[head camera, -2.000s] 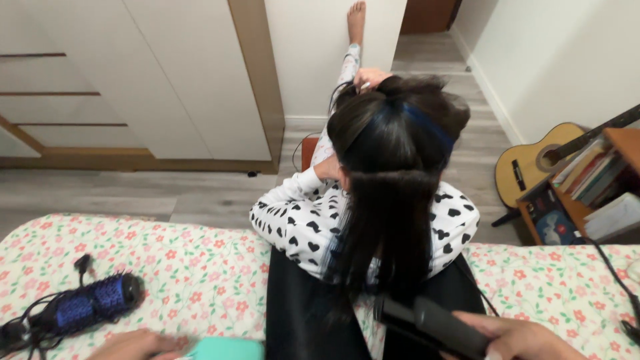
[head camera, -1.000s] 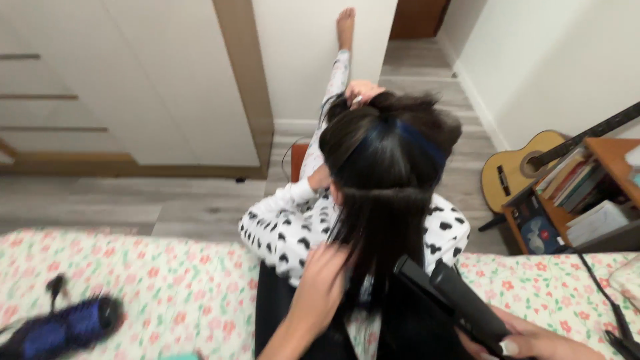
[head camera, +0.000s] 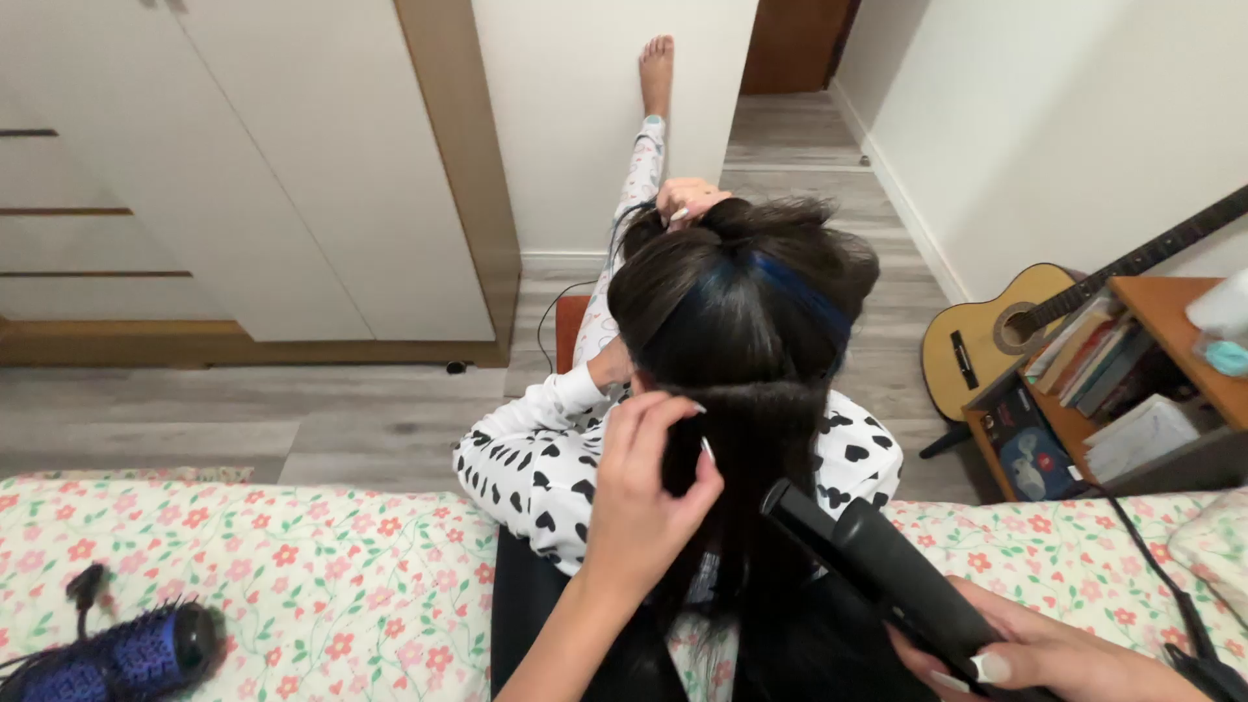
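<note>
A person with long dark hair (head camera: 741, 331) sits with their back to me, the upper hair parted from the lower and held up in front by their hand. My left hand (head camera: 653, 478) is at the left side of the lower hair, thumb and fingers apart; whether strands lie between them is unclear. My right hand (head camera: 1014, 643) grips a black hair straightener (head camera: 897, 575), its two arms slightly apart at the tips, beside the lower right part of the hair. A blue round hair brush (head camera: 127, 653) with a cord lies on the floral bedspread (head camera: 370, 585) at the left.
A white wardrobe (head camera: 322, 166) stands front left. On the right are an acoustic guitar (head camera: 975, 341) and a wooden bookshelf (head camera: 1170, 322) with books. A black cord (head camera: 1141, 556) runs over the bed's right side. The person's bare foot (head camera: 657, 78) rests against a white panel.
My left hand has come up from the turquoise object at the bottom edge to the hair, then higher to beside the parting. The straightener stays in my right hand near the hair.
</note>
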